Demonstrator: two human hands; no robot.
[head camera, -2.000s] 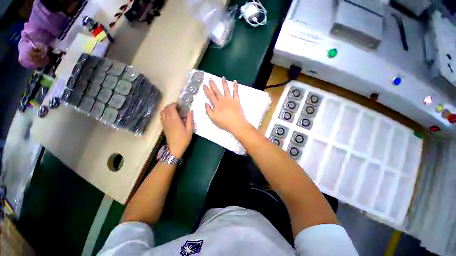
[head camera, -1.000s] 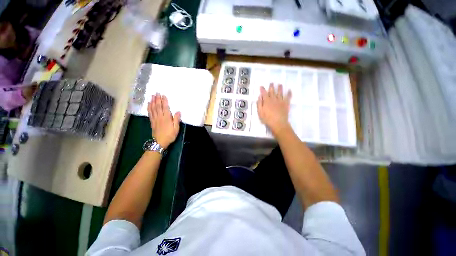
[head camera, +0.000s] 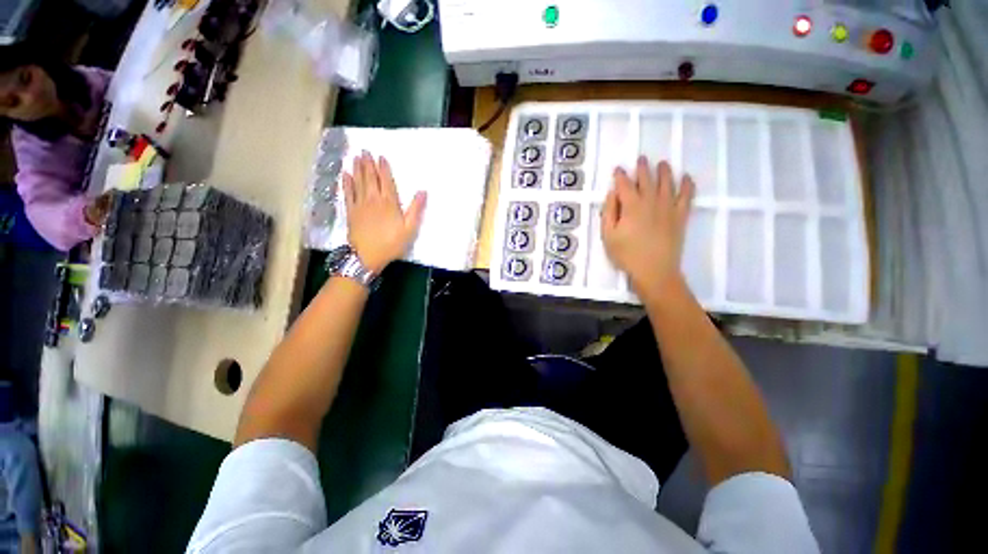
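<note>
The large white compartment tray (head camera: 777, 254) lies before the machine. Its two left columns hold grey square housings (head camera: 521, 240) with dark rings; the other cells show no parts. The white cover sheet (head camera: 456, 179) lies over the smaller blister tray (head camera: 324, 206), whose grey squares show along its left edge. My left hand (head camera: 379, 215) rests on the cover sheet, fingers slightly apart, holding nothing visible. My right hand (head camera: 648, 225) is over the large tray, right of the filled columns, fingers spread and pointing away. What lies under its fingers is hidden.
The white machine (head camera: 639, 49) with coloured buttons stands behind the large tray. A stack of filled blister trays (head camera: 179, 243) sits on the wooden table (head camera: 284, 162) at left. A crumpled plastic bag (head camera: 352, 56) lies beyond. A person in pink (head camera: 54, 179) is at far left.
My right hand has moved from the cover sheet to the large tray. My left hand has moved from the sheet's left edge onto its surface. The view has turned and shifted.
</note>
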